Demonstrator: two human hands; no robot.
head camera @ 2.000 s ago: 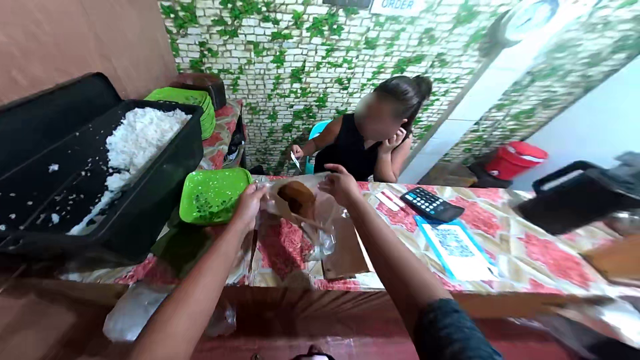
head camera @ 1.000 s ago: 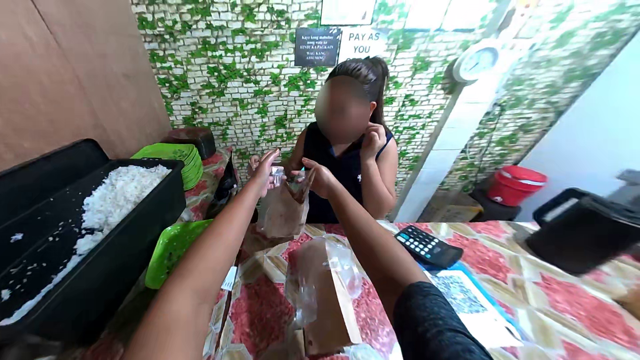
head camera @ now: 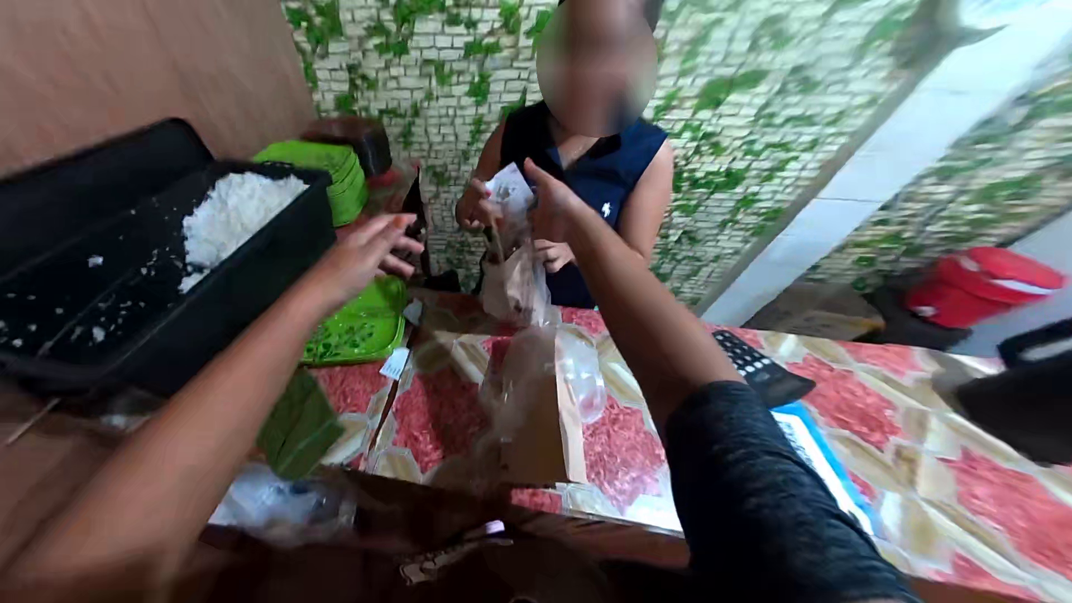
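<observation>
My left hand (head camera: 368,255) is apart from the bag, above the green plastic tray (head camera: 364,327), with its fingers spread and nothing in it. Across the counter, my right hand (head camera: 553,201) is raised beside a small white paper (head camera: 509,191) and the top of a brown paper bag in clear plastic (head camera: 515,285); whether it grips either is unclear. The other person's hands are at the paper and the bag. Below the bag, another brown paper bag (head camera: 536,427) and clear plastic (head camera: 586,385) lie on the patterned counter.
At left stands a black bin (head camera: 276,268) with white rice (head camera: 239,218). Stacked green trays (head camera: 331,176) are behind it. A calculator (head camera: 762,368) and a blue-edged sheet (head camera: 825,469) lie at right, near a black pitcher (head camera: 1022,402). A person (head camera: 586,159) faces me across the counter.
The bag in my hands has moved across the counter to the other person, and my left hand has come away from it to the left. The person's hands are now at the bag and paper.
</observation>
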